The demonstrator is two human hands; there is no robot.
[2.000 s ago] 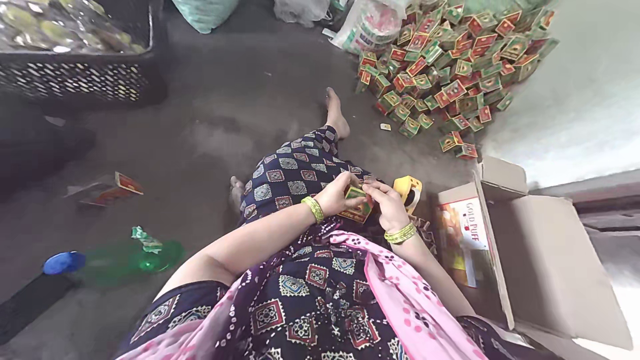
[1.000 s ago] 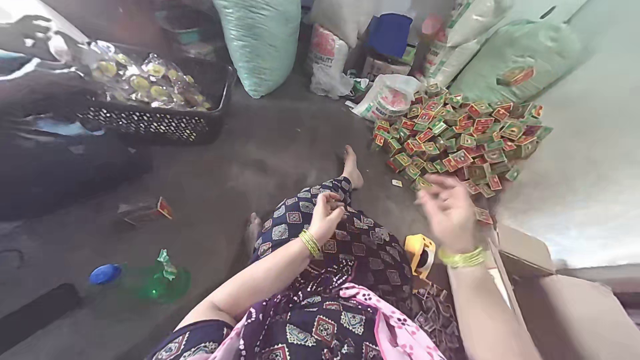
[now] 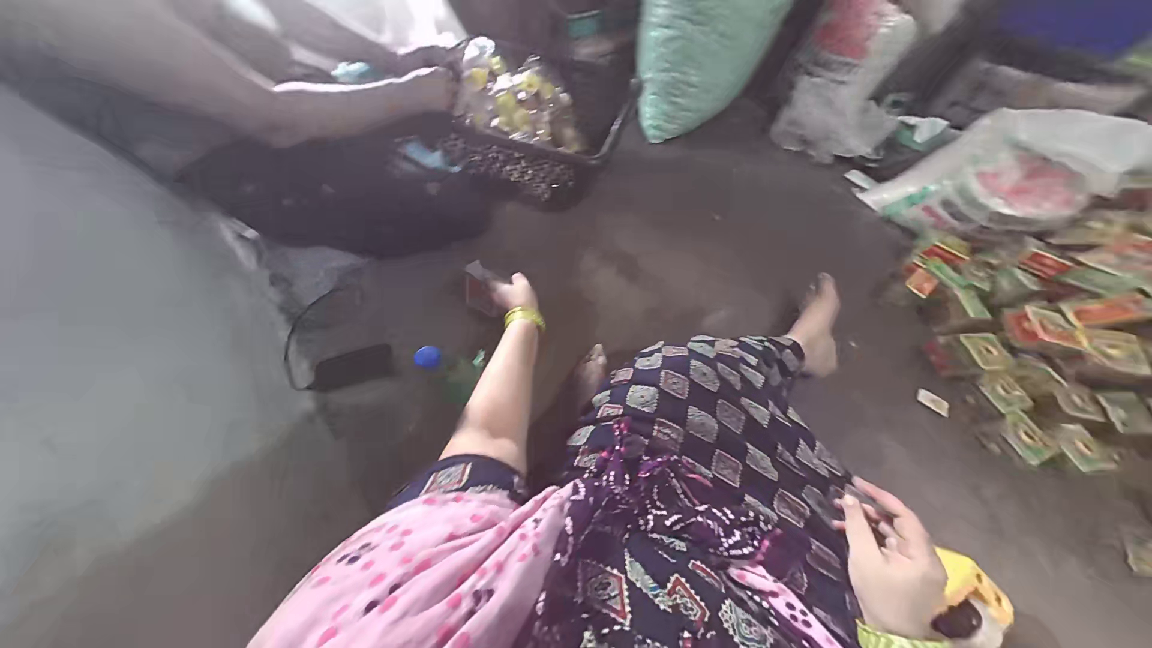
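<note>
My left hand (image 3: 515, 293) is stretched out over the floor at the left, its fingers closed on a flat reddish-dark piece (image 3: 481, 290), perhaps a folded carton. Beside my lap at the lower right is my right hand (image 3: 891, 549), fingers bent; a small dark thing may lie between them, but blur hides it. A yellow object with a dark opening (image 3: 967, 576) lies just beyond that hand. At the right, small red and green printed boxes (image 3: 1030, 328) form a heap on the floor.
A co-worker's arm (image 3: 360, 108) reaches to a black crate (image 3: 589, 160) of packets (image 3: 522, 103). A green sack (image 3: 702, 63) and a printed plastic bag (image 3: 1017, 180) stand behind. A blue-capped bottle (image 3: 427, 357) and a dark flat object (image 3: 353, 367) lie left.
My left hand has moved from over my lap out to the left, to the reddish piece on the floor. My right hand has come back from the box heap to beside my lap. The view has swung left.
</note>
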